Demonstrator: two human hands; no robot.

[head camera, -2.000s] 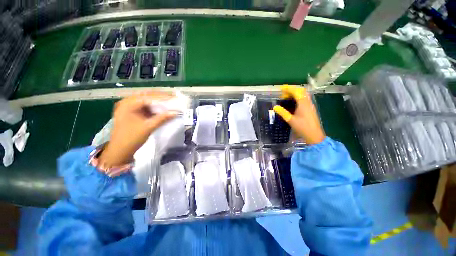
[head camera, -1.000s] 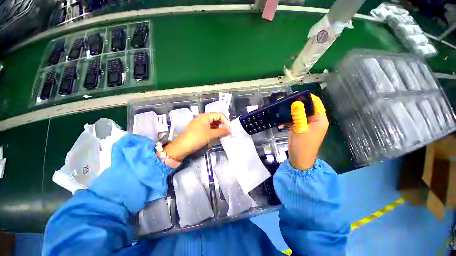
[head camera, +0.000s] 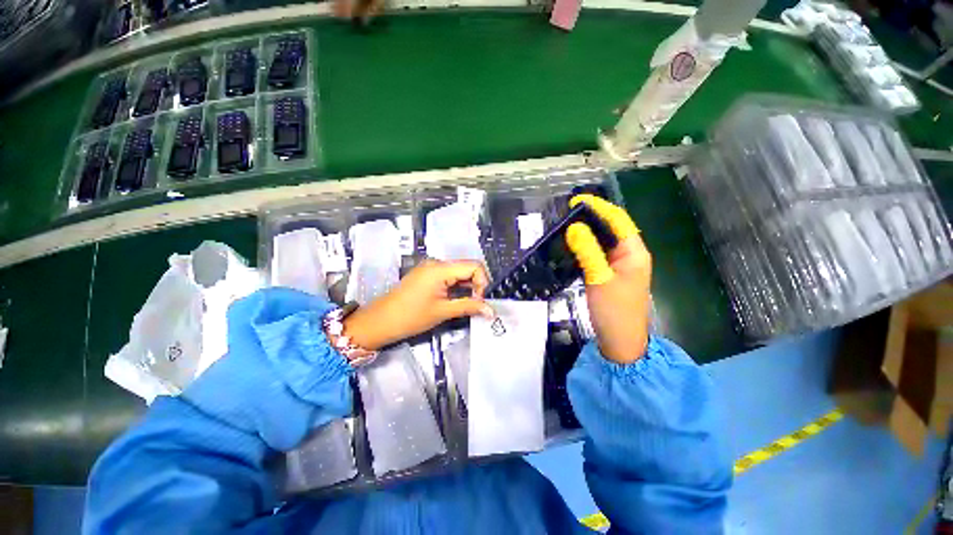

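Note:
My right hand (head camera: 611,274), with yellow finger cots, holds a dark keypad mobile phone (head camera: 545,256) tilted above the blister tray. My left hand (head camera: 423,305) pinches the top edge of a white phone bag (head camera: 508,378), which hangs flat. The phone's lower end is at the bag's top edge; I cannot tell whether it is inside. The blister tray (head camera: 368,483) lies under both hands. It holds several bagged phones (head camera: 399,408) and, at its right, dark phones without bags, partly hidden by my right hand and the held phone.
A crumpled outer bag (head camera: 167,332) lies left of the tray. Stacked trays of bagged phones (head camera: 826,225) stand at right. A tray of unbagged phones (head camera: 184,144) is on the green belt (head camera: 439,99) behind the pale rail. A wrapped post (head camera: 669,89) rises at the rail. A cardboard box (head camera: 911,366) is lower right.
The phone was lifted from the tray after the first frame. Since the second frame, it has tilted more steeply and moved left and down. The bag now hangs straighter, facing me.

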